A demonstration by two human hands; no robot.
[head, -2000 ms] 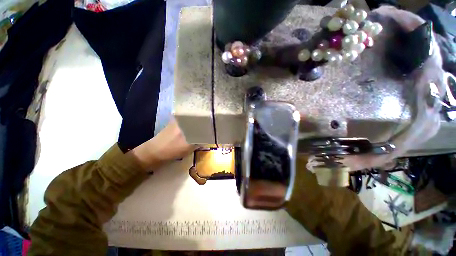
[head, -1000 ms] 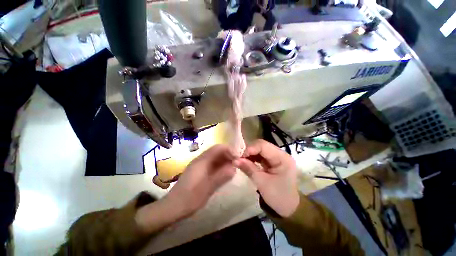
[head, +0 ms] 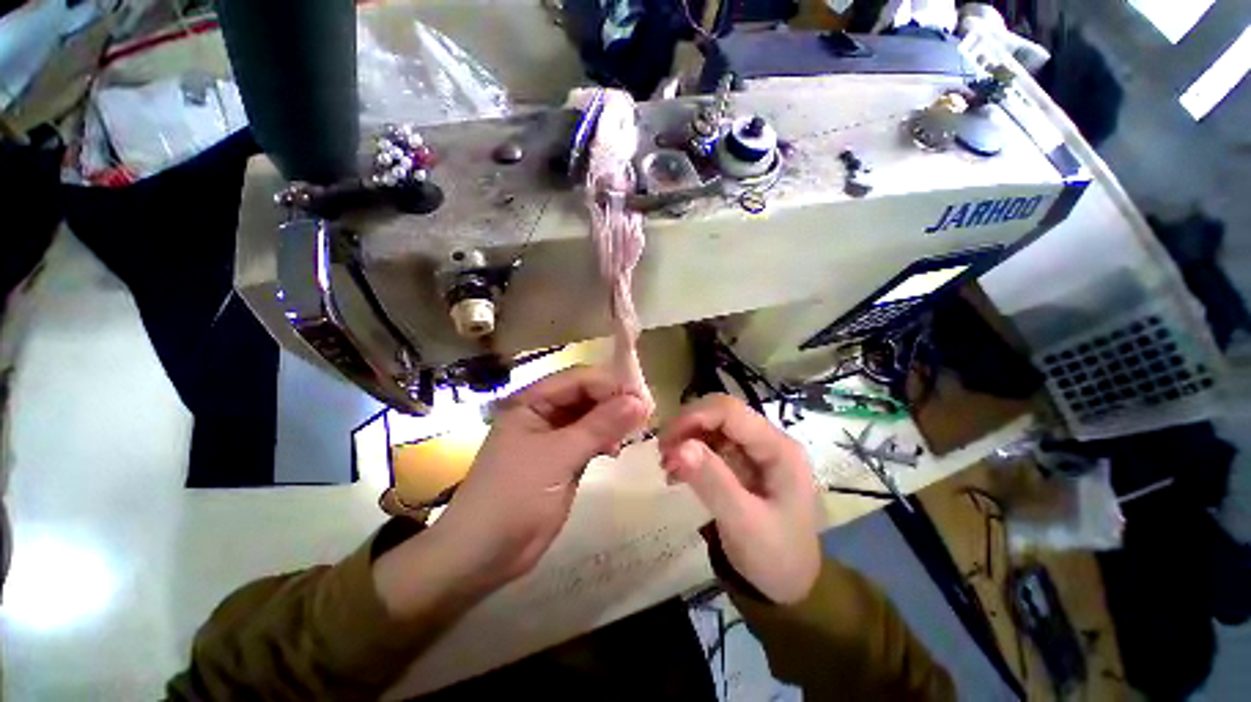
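Note:
A pale pink cloth strip (head: 620,254) hangs over the front of the cream sewing machine head (head: 823,233). My left hand (head: 549,460) pinches its lower end between thumb and fingers, in front of the machine. My right hand (head: 748,487) is just right of it, fingers curled and thumb near the fingertips. Whether a thread or scrap is between those fingertips cannot be made out. Black fabric (head: 179,316) with a grey piece (head: 318,425) lies left of the machine head.
The yellowish needle plate area (head: 428,466) lies left of my left hand. Metal tools (head: 878,460) and a green item (head: 864,401) lie to the right. A pearl bead cluster (head: 401,155) sits on the machine head. A perforated white basket (head: 1132,364) stands far right.
My hands first were at the machine bed, then met at the pink strip's end. Now my right hand has parted slightly from my left. The view has swung right.

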